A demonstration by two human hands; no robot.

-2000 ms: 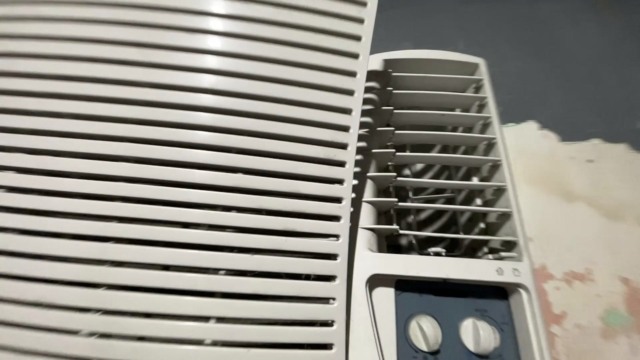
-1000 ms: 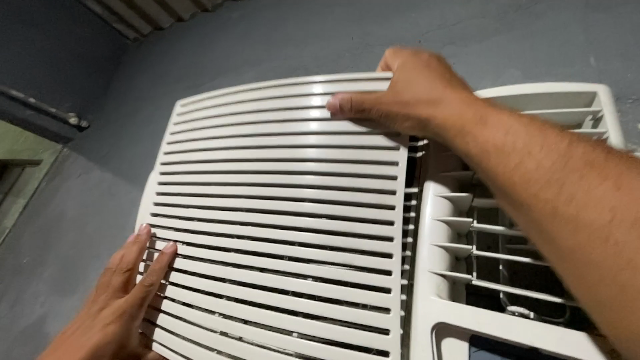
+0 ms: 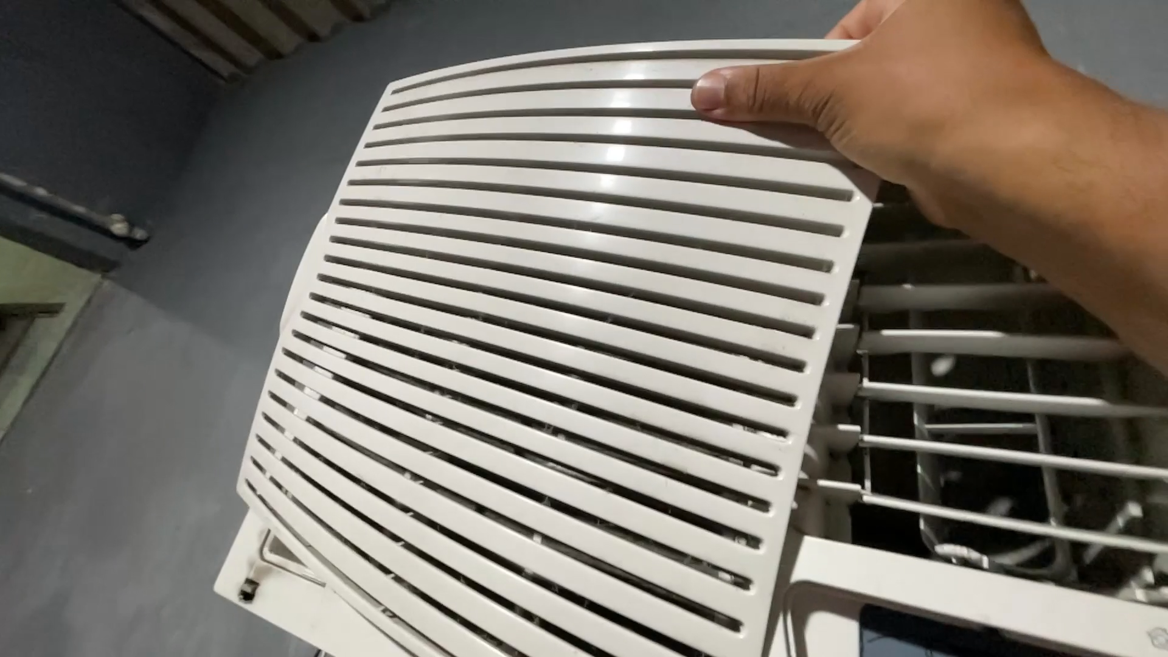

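Observation:
My right hand (image 3: 912, 100) grips the top right corner of the white slatted plastic front grille (image 3: 566, 301) of a window air conditioner, thumb on the front and fingers behind the top edge. The grille stands tilted away from the unit's housing (image 3: 967, 584), whose lower left corner shows beneath it. Right of the grille are the air outlet louvers (image 3: 995, 397), partly hidden by my forearm. A dark control panel (image 3: 949, 634) is cut off at the bottom edge. My left hand is out of view.
A grey wall (image 3: 155, 392) surrounds the unit. On the left a pipe (image 3: 73, 210) runs along the wall above a pale opening (image 3: 36, 319). Corrugated roofing (image 3: 265, 27) shows at the top left.
Both hands came into view after the oldest frame. My left hand, at the grille's lower left side one second ago, has left the view. The grille's lower left corner now stands off the housing.

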